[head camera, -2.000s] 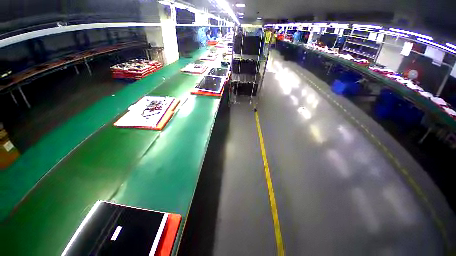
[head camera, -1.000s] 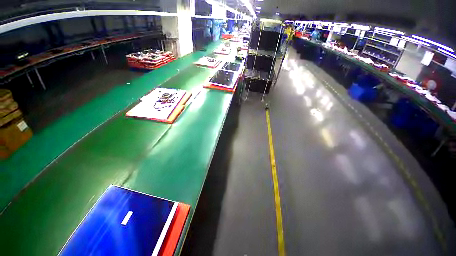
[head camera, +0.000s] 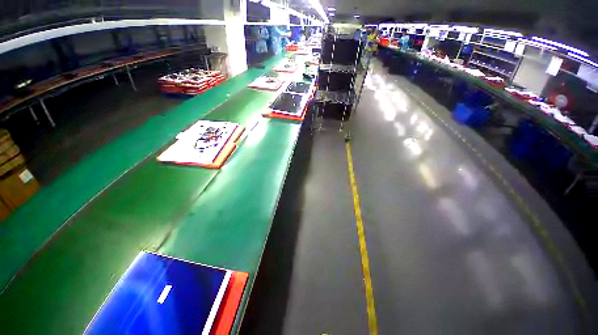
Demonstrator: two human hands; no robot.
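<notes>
A screen unit (head camera: 190, 288) lies face up at the bottom left, nearest to me, lit with a blue picture. A small white label (head camera: 165, 294) is on its screen. The unit lies on a red-orange foam pad (head camera: 231, 306) that shows along its right side, on the green bench (head camera: 216, 226). The picture's bottom edge cuts off the unit's near end. Neither my left hand nor my right hand is in view.
Further along the bench lies a white-backed unit (head camera: 190, 145) on its pad, then a black screen unit (head camera: 287, 105). A dark rack (head camera: 338, 75) stands right of the bench. Stacked units (head camera: 190, 82) and cardboard boxes (head camera: 18, 180) are at the left. A yellow line (head camera: 359, 229) marks the floor.
The near unit's screen was black two seconds ago and is lit blue now. The view has shifted a little; the units show no clear movement on the bench.
</notes>
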